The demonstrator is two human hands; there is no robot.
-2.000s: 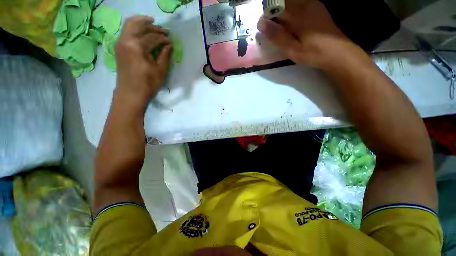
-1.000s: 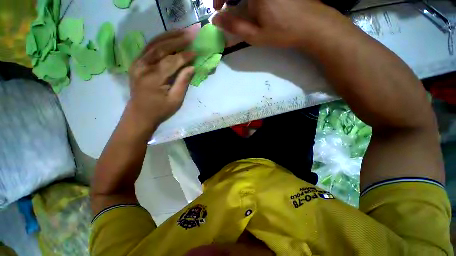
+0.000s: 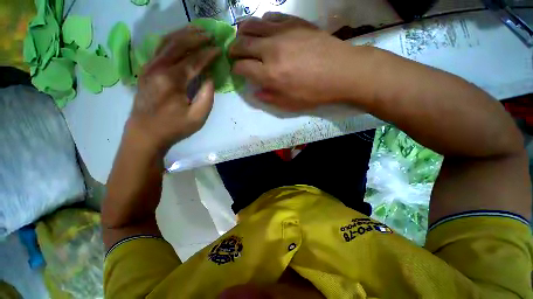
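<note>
A green cut piece (image 3: 221,68) is between my two hands, over the front part of the white table; its sides are hidden by my fingers. My left hand (image 3: 172,87) is at its left edge, slightly blurred, with fingers bent. My right hand (image 3: 286,63) is at its right side, fingertips closed on it. More green cut pieces (image 3: 96,67) lie loose on the table left of my left hand, with a denser pile (image 3: 47,44) at the far left. The needle area is out of view.
The machine bed (image 3: 210,9) shows at the top edge. A slim silver tool (image 3: 517,24) lies at the top right. A clear bag of green pieces (image 3: 403,181) is below the table, right of my lap. White (image 3: 38,157) and yellow (image 3: 79,251) sacks stand at the left.
My right hand has come down and left from the machine onto the green piece. My left hand has moved slightly left. The machine bed has shifted up, mostly out of view.
</note>
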